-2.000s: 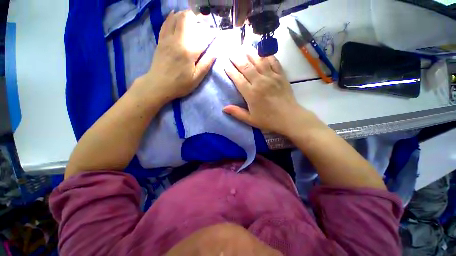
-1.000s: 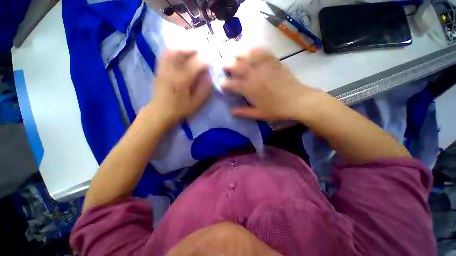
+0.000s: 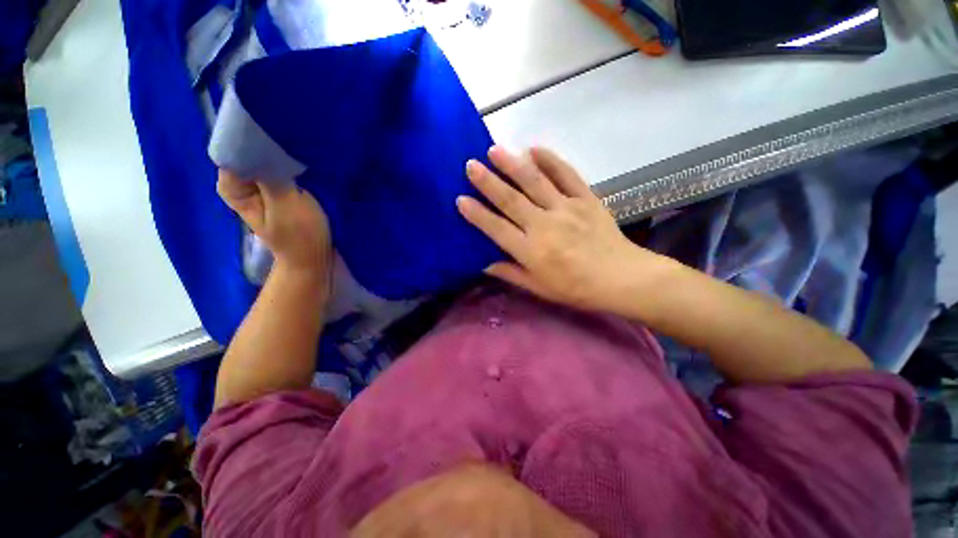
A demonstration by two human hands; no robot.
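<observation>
A royal-blue fabric panel lies spread in front of me with a pointed corner at the top. Its left edge is folded over and shows a pale grey-blue underside. My left hand holds this turned edge between thumb and fingers. My right hand is at the panel's right edge with its fingers apart, palm down, gripping nothing. More blue fabric with pale pieces lies at the left, partly hidden under the panel.
An orange-handled tool and a blue slim tool lie at the top, beside a black phone. A measuring tape runs along the table's front edge. Pale and blue cloth hangs below at right.
The pale side was up under both hands; now the blue side faces up. My left hand has moved left and down with the edge. The needle area has left the view at the top.
</observation>
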